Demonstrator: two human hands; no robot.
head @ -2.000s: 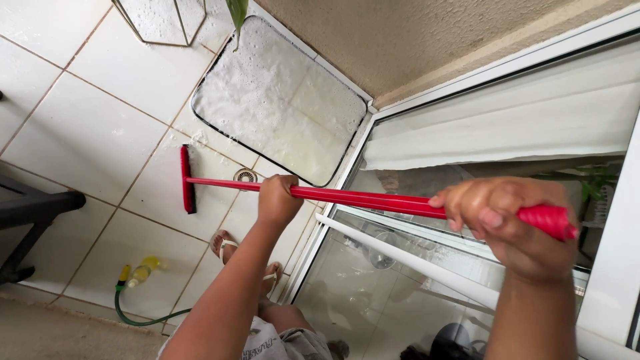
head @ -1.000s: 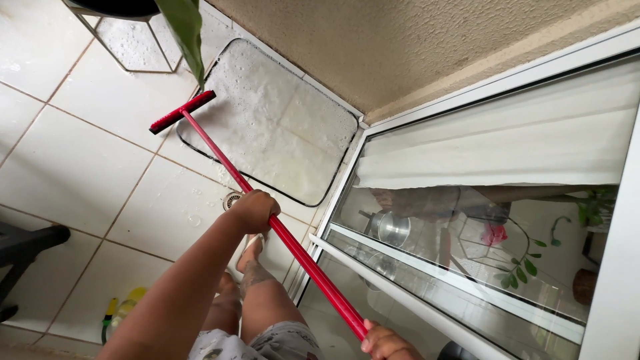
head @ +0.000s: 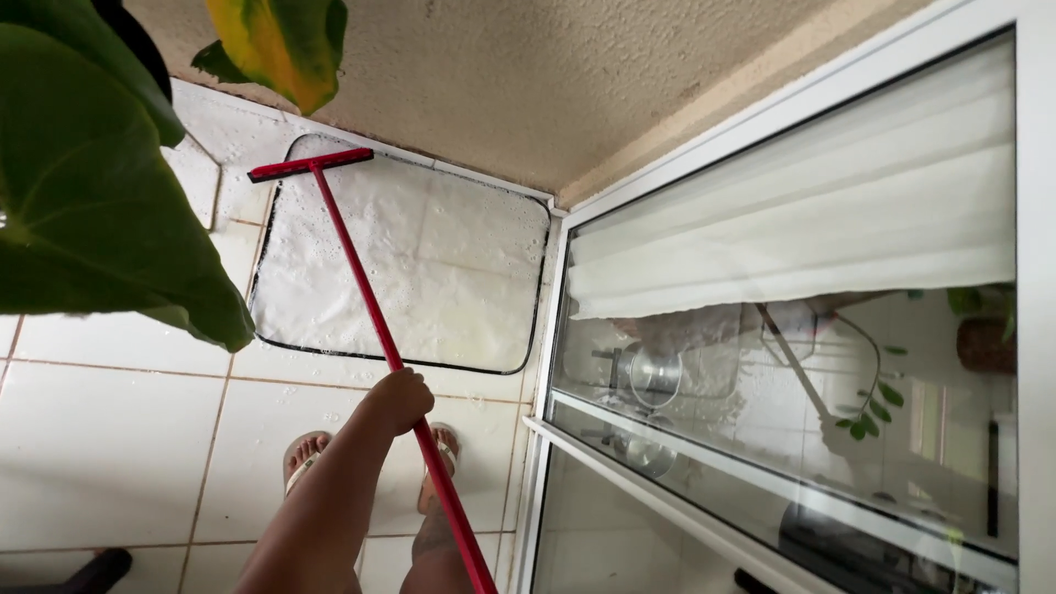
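My left hand (head: 398,402) is closed around the red handle of a floor squeegee (head: 359,272). Its red head with a dark blade (head: 312,165) lies across the far left corner of a see-through rectangular panel or mat (head: 462,280) with a black edge. White suds and water cover this panel, and tile joints show through it. The lower end of the handle runs out of the bottom of the view. My right hand is out of view.
A textured beige wall (head: 511,91) rises behind the panel. On the right is a white-framed glass door (head: 701,470) with a white curtain (head: 808,214). Large green leaves (head: 99,190) hang at the left, over white floor tiles (head: 107,429). My sandalled feet (head: 305,458) stand near the panel.
The squeegee head has moved from the bare tiles, over the panel's left edge, to its far corner by the wall. My right hand has left the view. The view has shifted, and leaves now cover the left.
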